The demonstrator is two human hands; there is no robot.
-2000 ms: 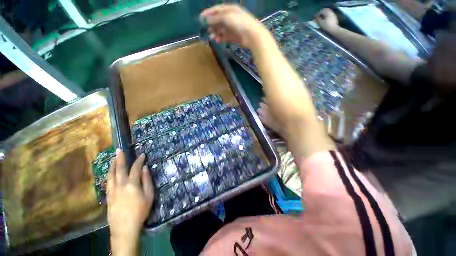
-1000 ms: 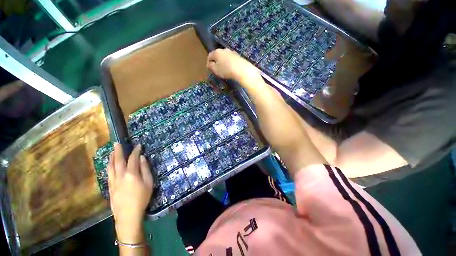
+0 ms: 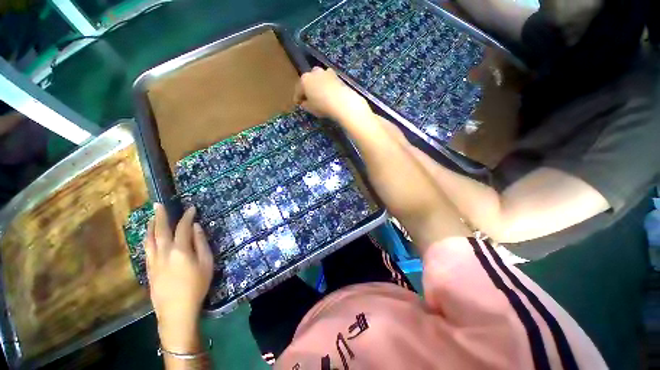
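The middle metal tray [image 3: 297, 271] has a bare brown liner [image 3: 224, 87] in its far part and tight rows of dark, glittering circuit boards [image 3: 268, 188] in its near part. My left hand [image 3: 177, 260] lies over the tray's left rim, fingers apart around the rim; its underside is hidden. My right hand [image 3: 322, 94] is at the right rim, by the right end of the farthest row, fingers curled down. Its fingertips are hidden, so I cannot tell if it holds a board. A small group of green-edged boards [image 3: 136, 235] lies left of my left hand.
The left tray [image 3: 69, 170] has a stained yellow-brown base. The right tray [image 3: 463, 162] holds rows of boards and some bare brown liner. Another person's arm [image 3: 550, 206] reaches beside it, close to my right forearm. A pale metal post [image 3: 43, 105] stands at the upper left.
My right hand has come from beyond the tray's far right corner, where it held a small dark piece, down to the farthest row's right end. My left hand stays at the left rim.
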